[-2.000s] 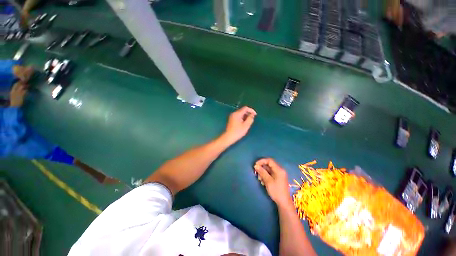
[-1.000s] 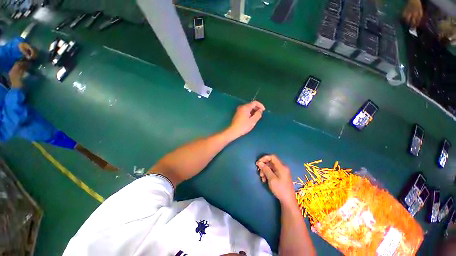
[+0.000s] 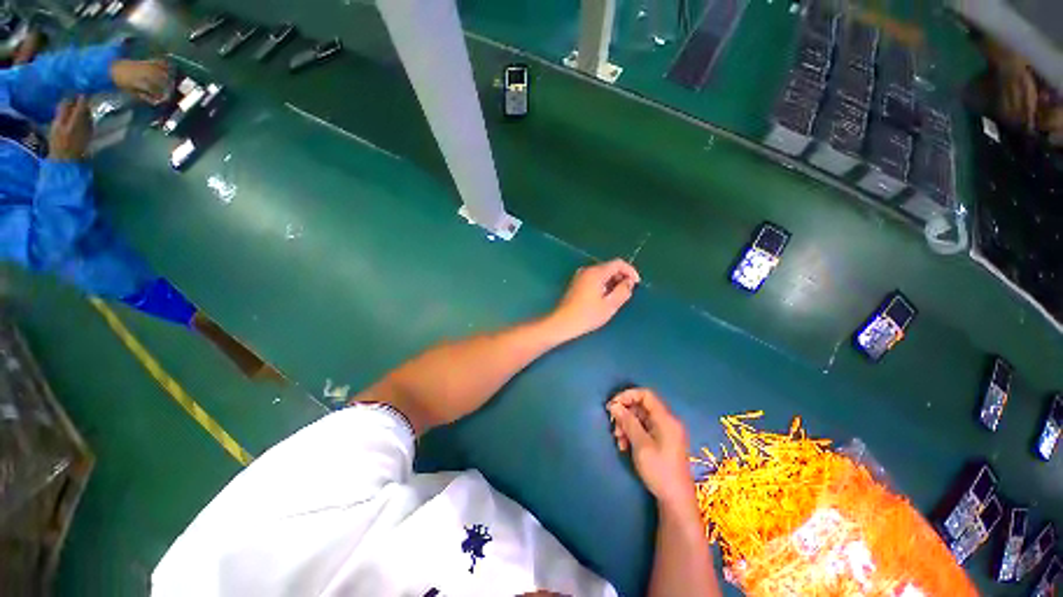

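Observation:
My left hand [image 3: 600, 294] rests on the green bench near the belt seam, fingers curled with the tips together. My right hand [image 3: 653, 434] is lower and to the right, just left of the orange strips, with thumb and fingertips close together. Anything between the fingertips of either hand is too small or hidden to tell. The loose orange strips [image 3: 758, 472] spill from the open end of the clear plastic bag [image 3: 863, 548], which is cut off by the bottom edge.
Handsets lie on the belt [image 3: 761, 257], [image 3: 886, 325], [image 3: 516, 91]. Grouped handsets [image 3: 971, 513] lie beyond the bag. A grey post [image 3: 449, 117] stands ahead. Grey stacked trays [image 3: 868, 105] are across the line. A co-worker's blue sleeve [image 3: 82, 222] is at left, near more handsets.
The view has shifted. Belt handsets have moved rightward relative to the post, and one now shows just right of it. A co-worker's hand has reached toward the handsets at left. My hands keep nearly the same pose.

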